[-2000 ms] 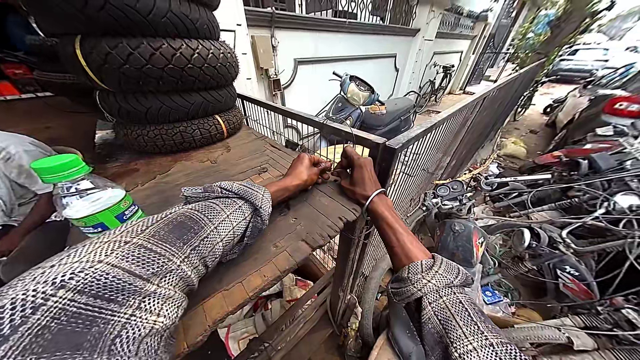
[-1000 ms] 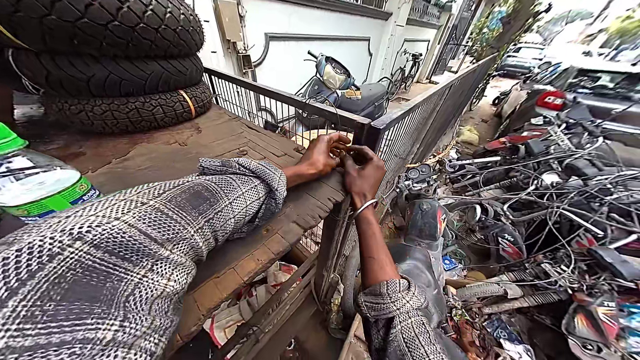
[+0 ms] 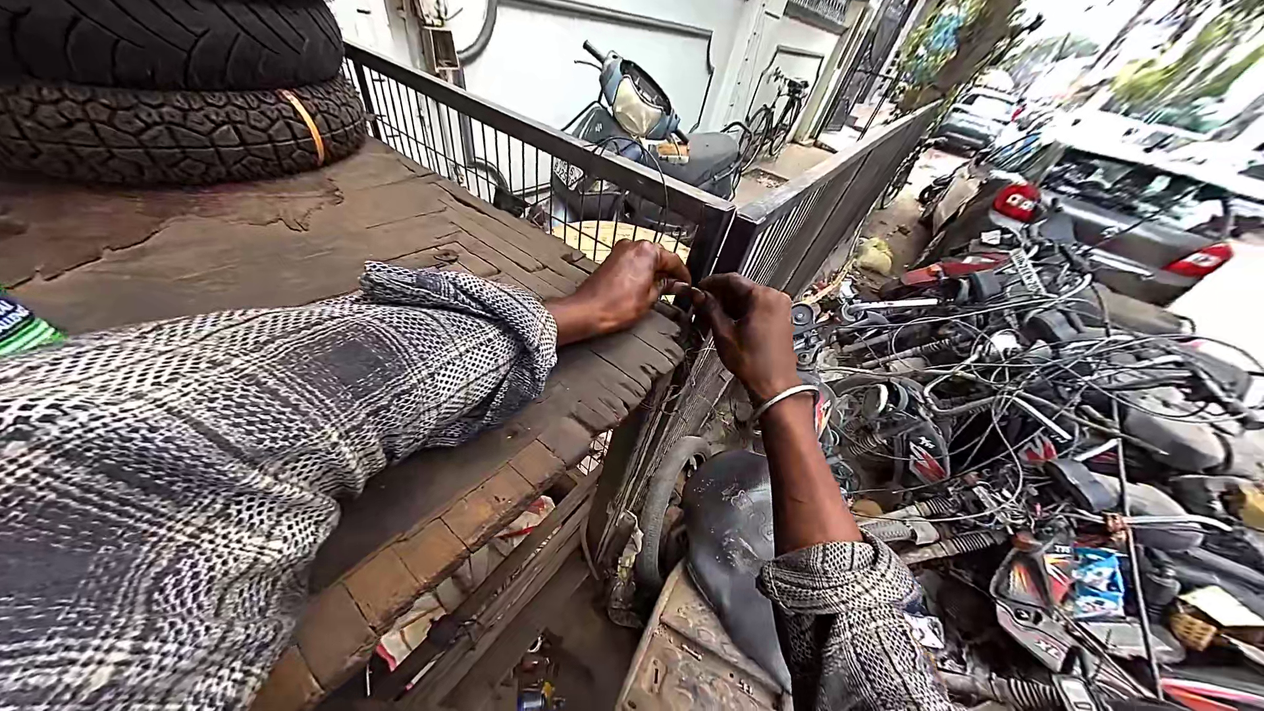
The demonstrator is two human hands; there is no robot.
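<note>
My left hand (image 3: 628, 286) and my right hand (image 3: 750, 331) meet at the corner where two dark metal railings (image 3: 731, 222) join. The fingertips of both pinch at something small and thin between them, too small to name. My left wrist lies over the worn edge of a wooden table top (image 3: 592, 385). A metal bangle (image 3: 787, 400) circles my right wrist, and that hand is on the outer side of the railing corner.
Stacked motorcycle tyres (image 3: 178, 133) stand on the table at the upper left. A parked scooter (image 3: 642, 128) is behind the railing. To the right lies a heap of motorcycle parts and cables (image 3: 987, 395), with a dark seat (image 3: 736, 533) below my right arm.
Both hands stay together at the railing corner, with small shifts of the fingers. The view has swung to the right and closer, so the bottle at the left is mostly out of sight.
</note>
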